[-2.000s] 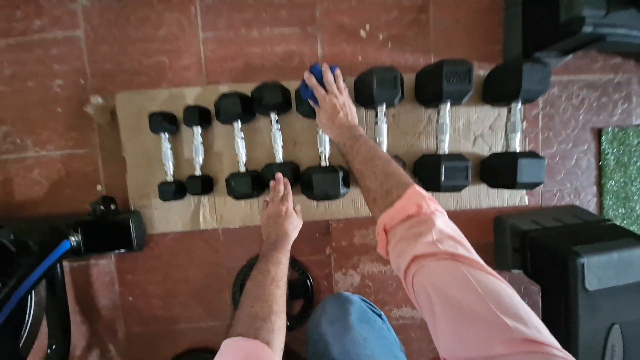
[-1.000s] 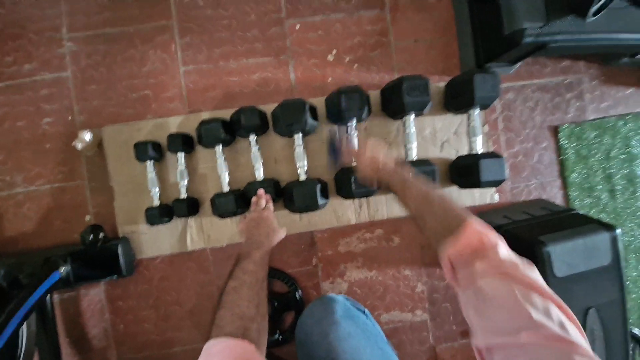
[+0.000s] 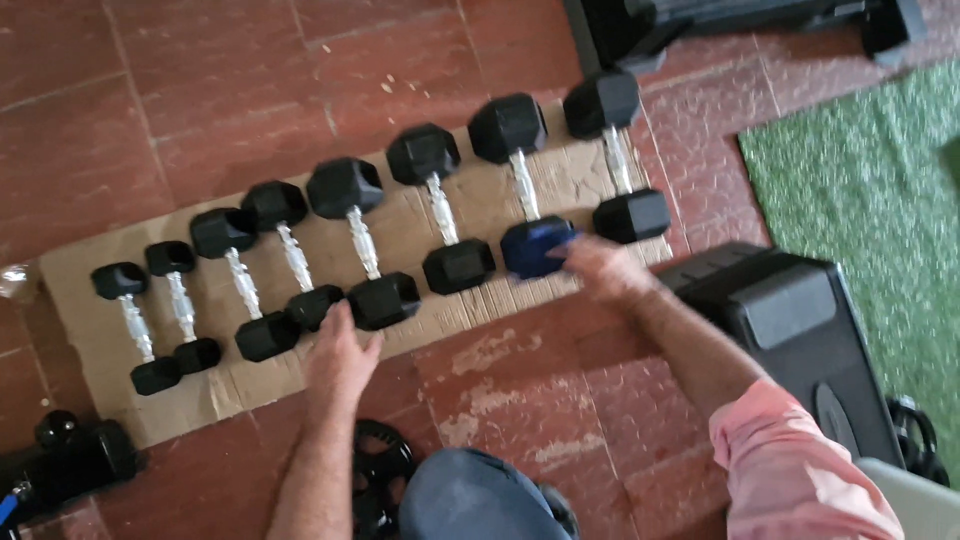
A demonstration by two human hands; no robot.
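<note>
Several black hex dumbbells with chrome handles lie in a row on a flattened cardboard sheet (image 3: 292, 375). My right hand (image 3: 607, 270) holds a blue cloth (image 3: 536, 249) against the lower head of the second dumbbell from the right (image 3: 524, 184); hand and cloth are blurred. My left hand (image 3: 341, 349) has its fingers at the lower head of a mid-row dumbbell (image 3: 297, 259), close beside a larger one (image 3: 364, 244). Its thumb stands apart, and nothing shows in its grasp.
A black plastic case or box (image 3: 795, 352) stands at the right by green artificial turf (image 3: 862, 165). Black equipment (image 3: 720, 34) is at the top right, more (image 3: 75, 457) at the lower left. A black weight plate (image 3: 379, 472) lies near my knee on the red tiled floor (image 3: 247, 97).
My right hand has moved rightward along the row with the blue cloth, from a middle dumbbell's upper head to the second from the right's lower head. The view has tilted.
</note>
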